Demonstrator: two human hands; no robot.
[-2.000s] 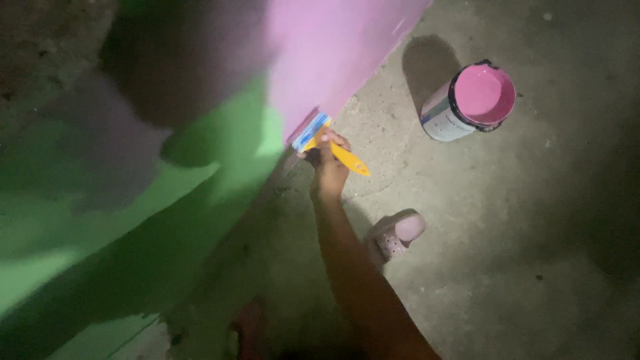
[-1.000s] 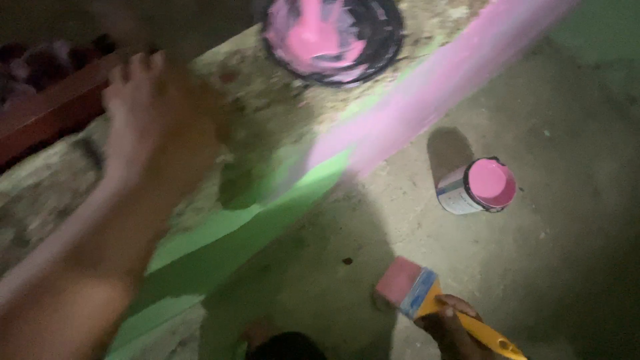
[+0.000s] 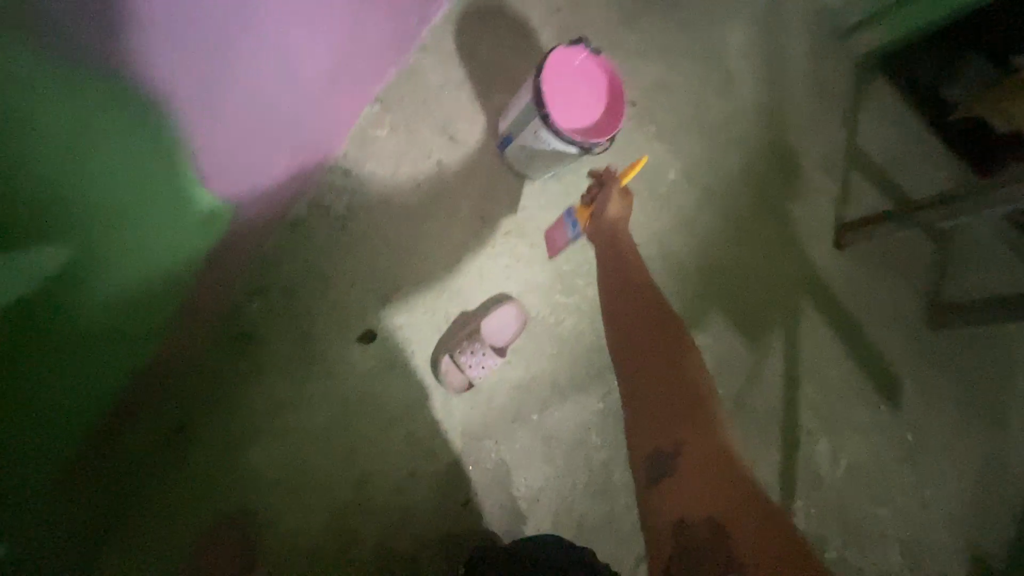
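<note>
My right hand (image 3: pixel 610 204) grips a paintbrush by its yellow handle, just below the paint bucket. The brush's wide bristles (image 3: pixel 558 236) are coated pink and point down and left, over the concrete floor. Close above the hand stands a light-coloured bucket (image 3: pixel 544 144) with a dark rim, holding pink paint (image 3: pixel 578 90). At the upper left is a wall surface painted pink (image 3: pixel 264 88), with green paint (image 3: pixel 88 160) beside it. My left hand is out of the frame.
A pink slipper (image 3: pixel 480 348) lies on the concrete floor (image 3: pixel 560 448) below the bucket. A small dark bit (image 3: pixel 366 337) is left of it. At the right edge stands a frame with thin legs (image 3: pixel 896 222). The top of something black shows at the bottom edge.
The right hand with the brush has moved up close to the bucket. My left hand, seen at the left one second ago, has left the view. The view has swung considerably.
</note>
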